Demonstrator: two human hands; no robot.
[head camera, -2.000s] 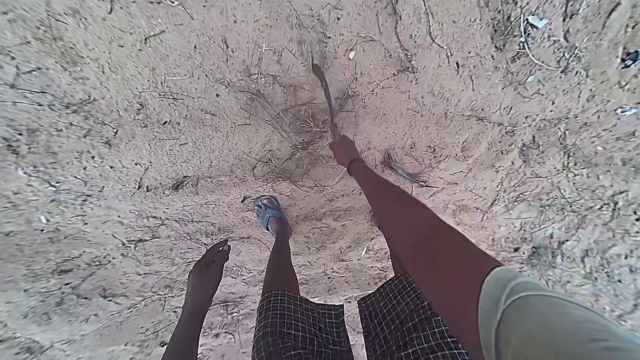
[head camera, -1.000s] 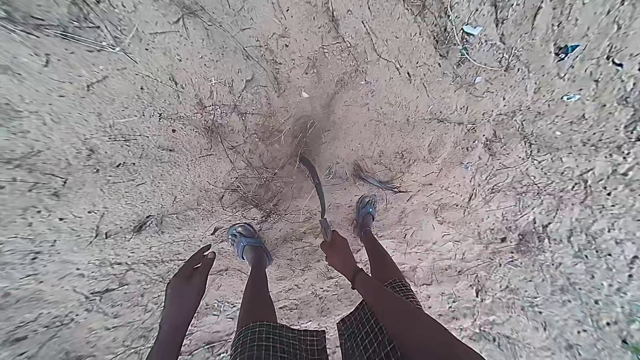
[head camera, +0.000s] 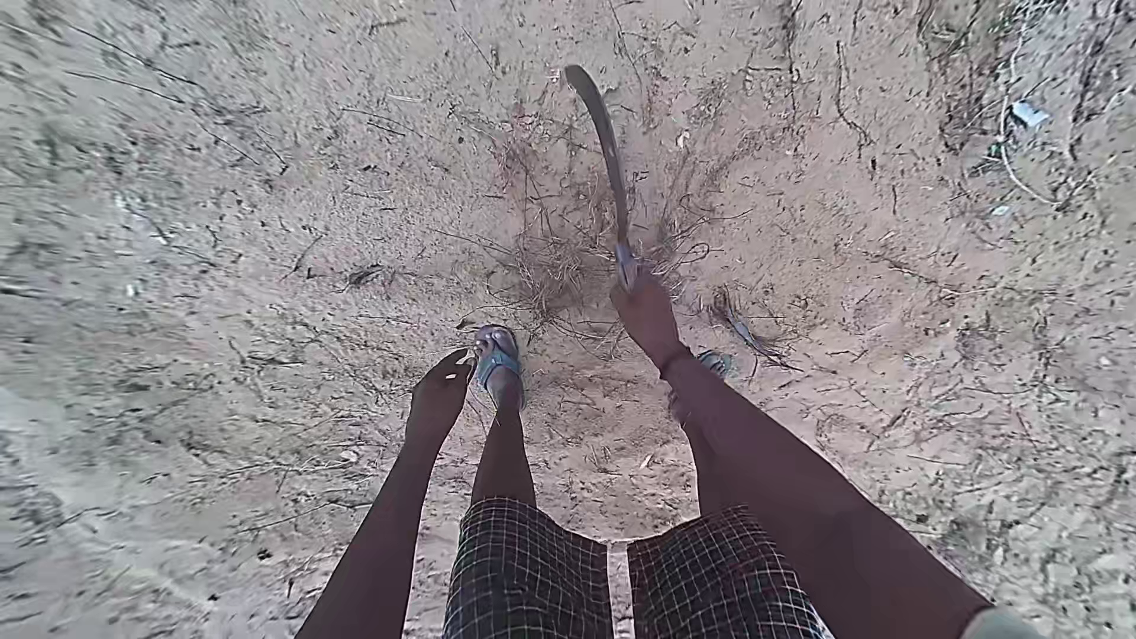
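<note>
My right hand (head camera: 646, 311) is closed around the handle of a long curved blade (head camera: 606, 142), like a machete. The blade points away from me, its tip towards the top of the view, above sandy ground. A tangle of dry twigs and grass (head camera: 559, 271) lies beneath and left of the blade's lower part. My left hand (head camera: 442, 386) hangs beside my left foot, fingers bent and holding nothing that I can see.
My left foot in a blue sandal (head camera: 499, 359) stands on the sand; the right sandal (head camera: 715, 362) is partly behind my right arm. A dry tuft (head camera: 745, 328) lies right of my right hand. Pale litter (head camera: 1029, 114) and roots lie at the upper right.
One second ago the blade was lower and nearer my feet, its tip at the twigs amid dust. My right hand has moved forward and away from my body, still holding the blade.
</note>
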